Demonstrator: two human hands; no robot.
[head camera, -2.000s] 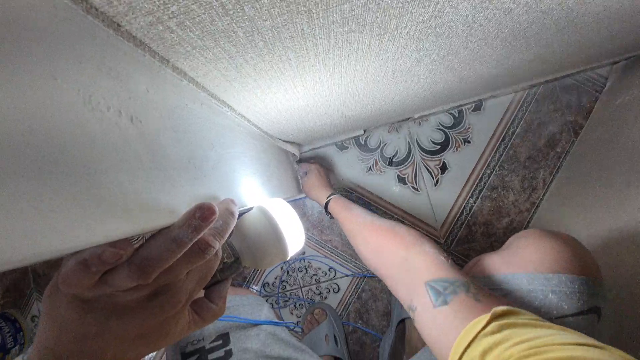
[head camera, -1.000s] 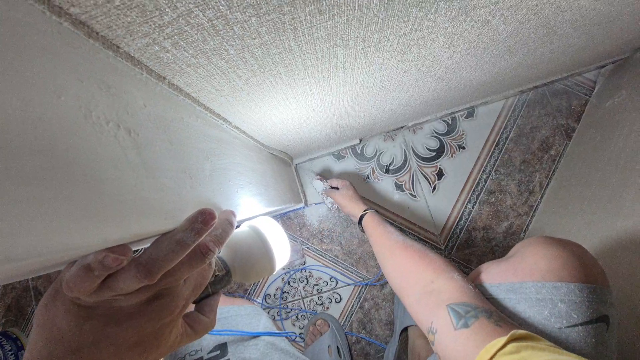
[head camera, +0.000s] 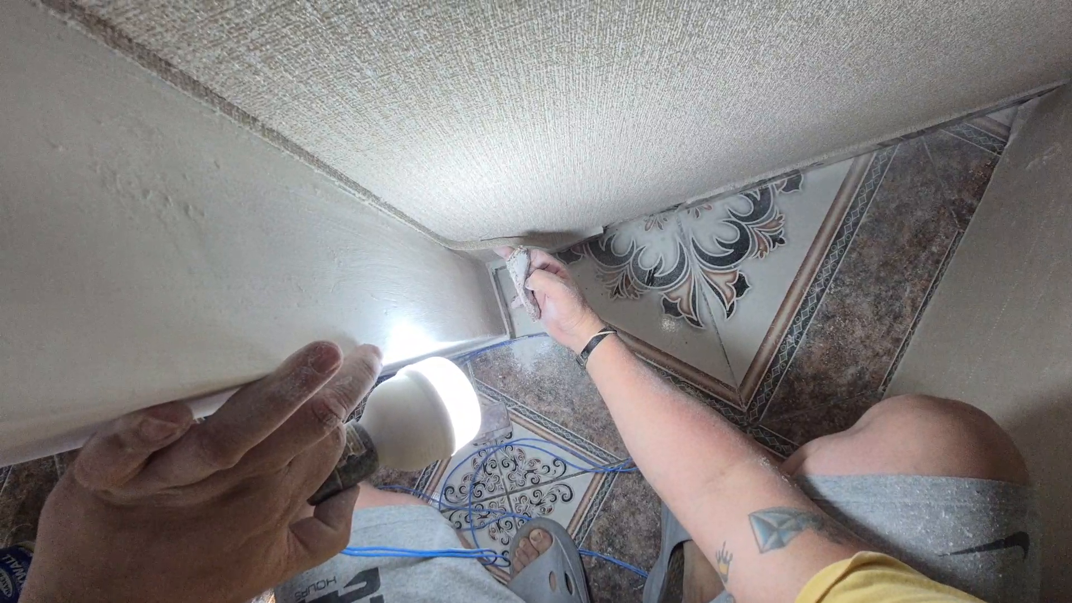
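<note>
My left hand (head camera: 226, 469), dusted with white, holds a lit light bulb (head camera: 423, 412) by its dark socket. Its fingertips rest against the edge of the smooth, pale wall panel (head camera: 209, 251). Low in the corner, my right hand (head camera: 557, 297) grips a crumpled whitish cloth or sandpaper piece (head camera: 521, 280); its exact kind is unclear. The fingers of that hand reach to the bottom edge of the textured wallpaper (head camera: 586, 109), which is slightly lifted there. A dark band circles my right wrist.
Patterned floor tiles (head camera: 703, 268) lie under the wall, with white dust on them. Blue cord (head camera: 419, 552) loops over the floor near my sandalled foot (head camera: 544, 557). My bent knee (head camera: 921, 440) is at the right. Part of a labelled container (head camera: 15, 574) shows at lower left.
My right hand was in the corner, moved out onto the tile with the whitish piece showing, and is now back up at the wallpaper's bottom edge. My left hand still holds the lit bulb.
</note>
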